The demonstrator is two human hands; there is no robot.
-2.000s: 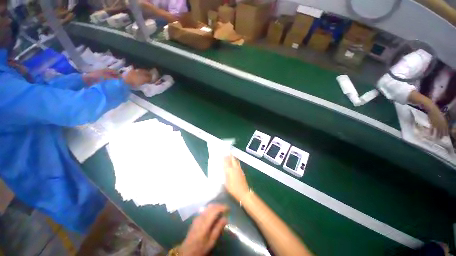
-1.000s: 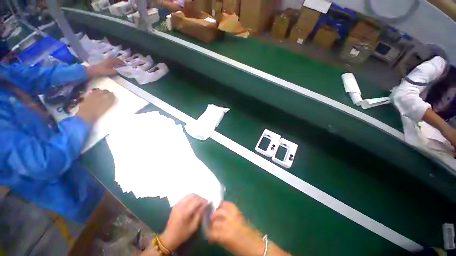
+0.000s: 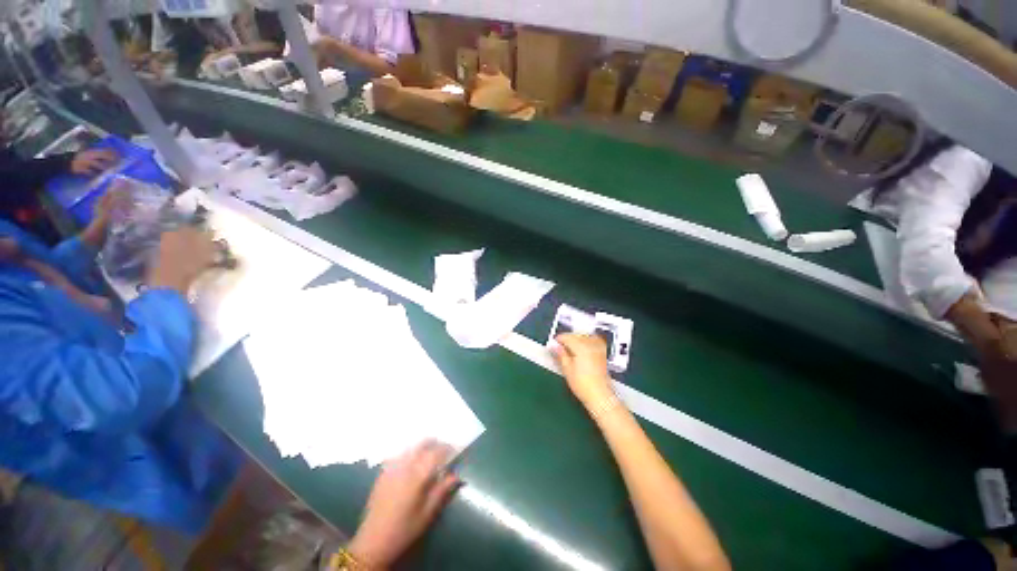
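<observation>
Two white devices with dark windows lie side by side on the green lane; the right one (image 3: 616,341) shows best. My right hand (image 3: 587,366) has its fingers closed over the near part of the left device and partly hides it. My left hand (image 3: 408,497) is at the near right corner of the bright stack of wrapping sheets (image 3: 346,379); its fingertips touch the corner, but whether they pinch a sheet cannot be told. Two wrapped units, one farther (image 3: 455,274) and one nearer (image 3: 502,312), lie at the pale edge strip (image 3: 714,444).
A worker in blue sleeves (image 3: 100,357) handles things over a white board (image 3: 268,262) at left, near a blue bin (image 3: 106,184). Several wrapped units (image 3: 268,176) lie farther up the lane. Across stand white rolls (image 3: 761,207), cartons (image 3: 554,56) and a person in white (image 3: 937,223).
My hands have moved apart; the right has reached forward to the devices, the left stays by the stack. A second wrapped unit now lies beside the first.
</observation>
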